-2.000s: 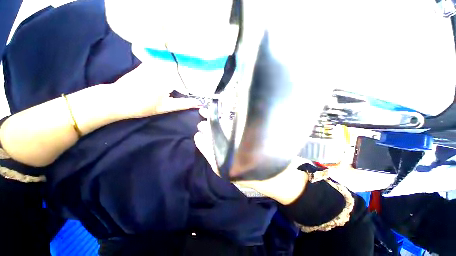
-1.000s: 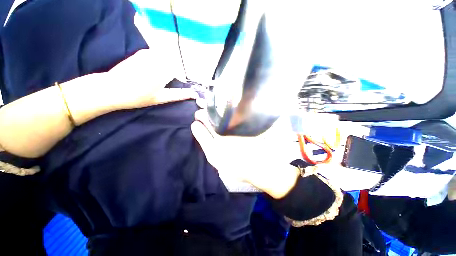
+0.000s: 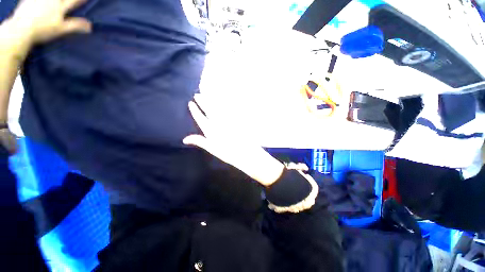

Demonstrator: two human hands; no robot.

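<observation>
The large navy garment panel [image 3: 117, 85] lies over the left of the white table and hangs to my lap. My left hand [image 3: 50, 24] is at the top left, cut by the frame edge, fingers apart, lying on the cloth. My right hand [image 3: 228, 135] lies at the panel's right edge, thumb and fingers apart, its upper part washed out against the table. The needle area is cut off or lost in glare at the top.
Orange-handled scissors [image 3: 319, 98], a black phone [image 3: 372, 110], a blue object [image 3: 362, 42] and a dark control panel [image 3: 425, 53] are at right. A blue bin [image 3: 357, 159] holds dark cloth. A blue crate [image 3: 80, 223] is at lower left. A person's dark sleeve [image 3: 431, 186] shows at right.
The view has shifted, and the machine head no longer covers the middle. My left hand has moved from the needle area to the far upper left. My right hand is now away from the needle.
</observation>
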